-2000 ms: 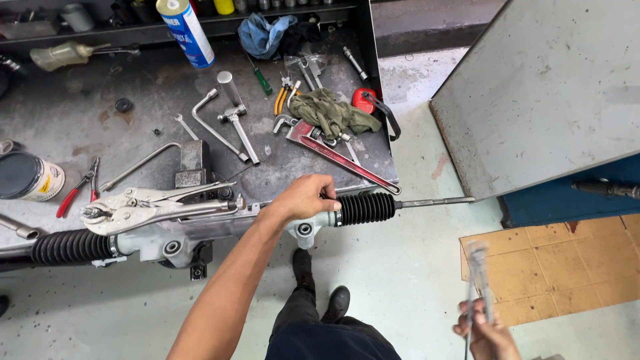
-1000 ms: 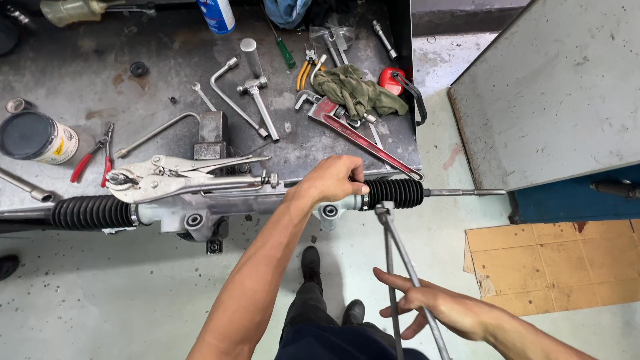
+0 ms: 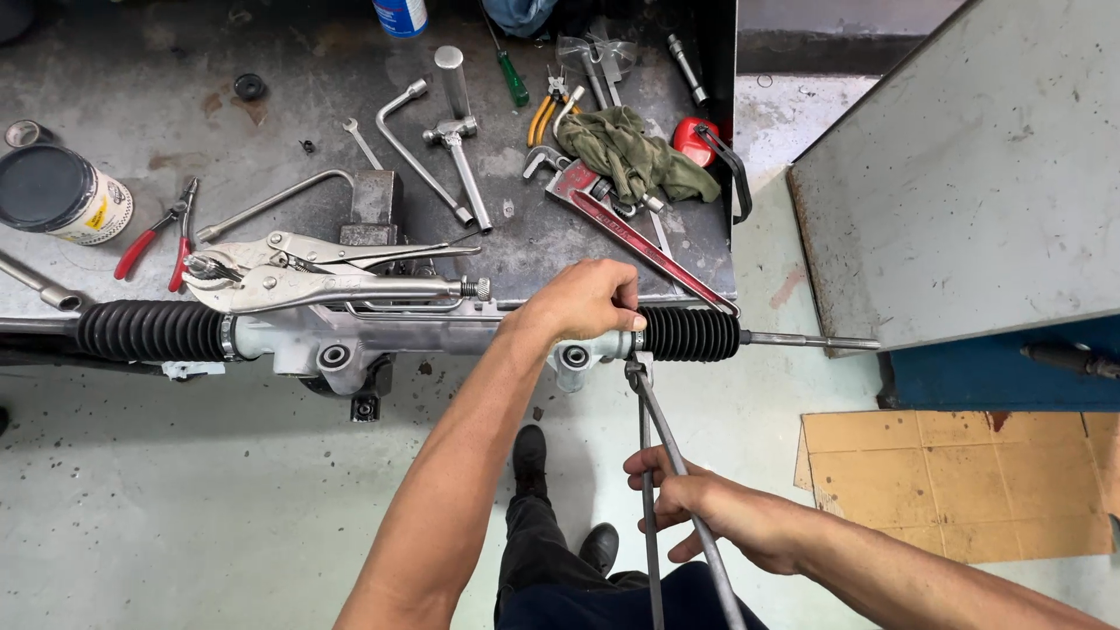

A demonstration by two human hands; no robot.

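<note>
A steering rack (image 3: 420, 337) lies along the bench's front edge, with a ribbed black rubber boot (image 3: 691, 333) near its right end and another boot (image 3: 150, 331) at the left. My left hand (image 3: 591, 302) grips the rack housing beside the right boot, its thumb at the metal band clamp (image 3: 640, 337). My right hand (image 3: 691, 503) is around the long handles of metal pincers (image 3: 674, 446), whose jaws touch the underside of that clamp. Locking pliers (image 3: 332, 271) rest over the rack, left of my left hand.
On the steel bench (image 3: 289, 131) lie a red pipe wrench (image 3: 639, 241), a green rag (image 3: 630, 153), a hammer (image 3: 459, 140), red-handled pliers (image 3: 166, 232) and a lidded can (image 3: 66, 194). A grey panel (image 3: 962, 184) stands at the right, cardboard (image 3: 954, 486) on the floor.
My right hand has brought the pincers from the lower right to the clamp beside the right boot. My left hand has stayed on the rack.
</note>
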